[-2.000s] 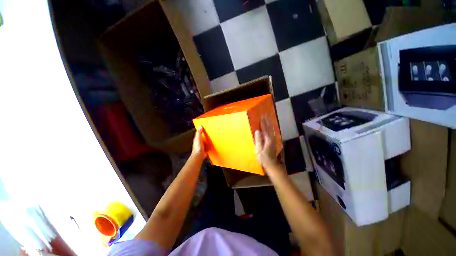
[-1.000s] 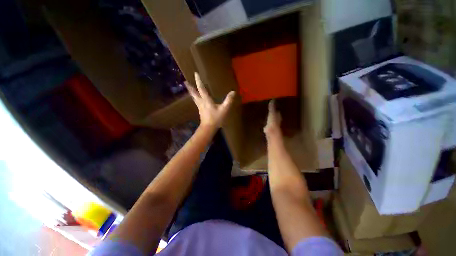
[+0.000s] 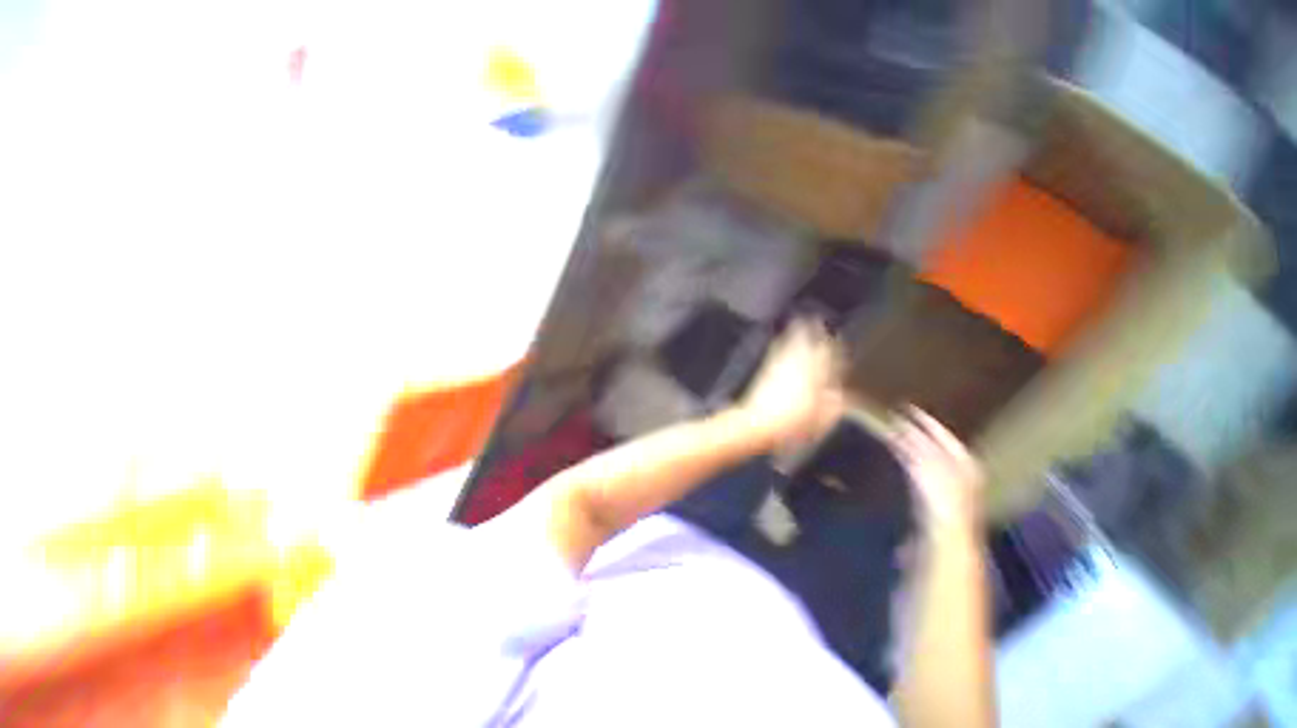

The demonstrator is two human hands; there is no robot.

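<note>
The view is strongly blurred. An open brown carton (image 3: 1195, 306) stands in front of me at the right, with an orange product box (image 3: 1031, 263) lying inside at its far end. My left hand (image 3: 799, 381) is at the near left side of the carton; its fingers are blurred, and whether it touches the carton cannot be told. My right hand (image 3: 939, 467) is at the carton's near edge with fingers somewhat spread and no object seen in it.
A bright, overexposed white table (image 3: 356, 213) fills the left. Orange and yellow boxes (image 3: 434, 434) lie on its near part. A small blue and yellow thing (image 3: 521, 122), perhaps the tape dispenser, is at its far part. Checkered floor (image 3: 1138, 640) shows at the right.
The orange box went from between my hands into the carton. The view has since swung left towards the table, and my hands are now at the carton's near side.
</note>
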